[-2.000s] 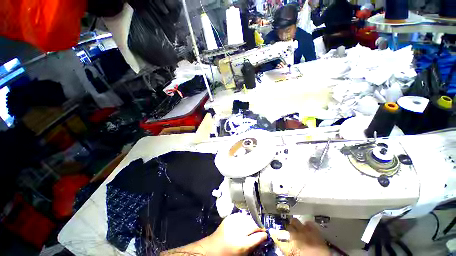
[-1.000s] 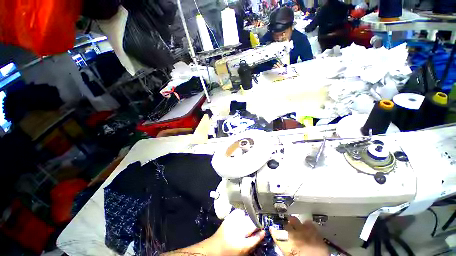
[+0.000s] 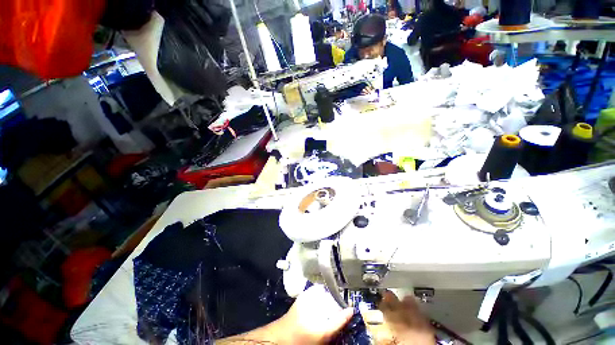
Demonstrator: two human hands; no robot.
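Dark cloth (image 3: 236,269), plain black with a navy flecked part at its left, lies on the pale table left of the sewing machine head (image 3: 445,236). Loose threads hang at its lower left. A strip of flecked cloth (image 3: 356,330) runs under the needle end. My left hand (image 3: 313,317) presses on the cloth just left of the needle area, fingertips at the strip. My right hand (image 3: 401,322) is on the strip's right side, close under the head, fingers blurred. The needle and presser foot are mostly hidden. A white reel (image 3: 319,209) sits over the needle end.
Black thread cones (image 3: 502,157) stand behind the head. A white strip (image 3: 492,300) hangs on its front, with dark shears handles (image 3: 514,323) below. A person (image 3: 377,50) works at a facing machine (image 3: 330,84). White pieces (image 3: 485,101) are piled behind. A red bin (image 3: 226,168) stands behind left.
The whole view has shifted slightly, so the machine and cloth appear further left. Both hands stay at the needle area; the right fingers have shifted a little and look more blurred.
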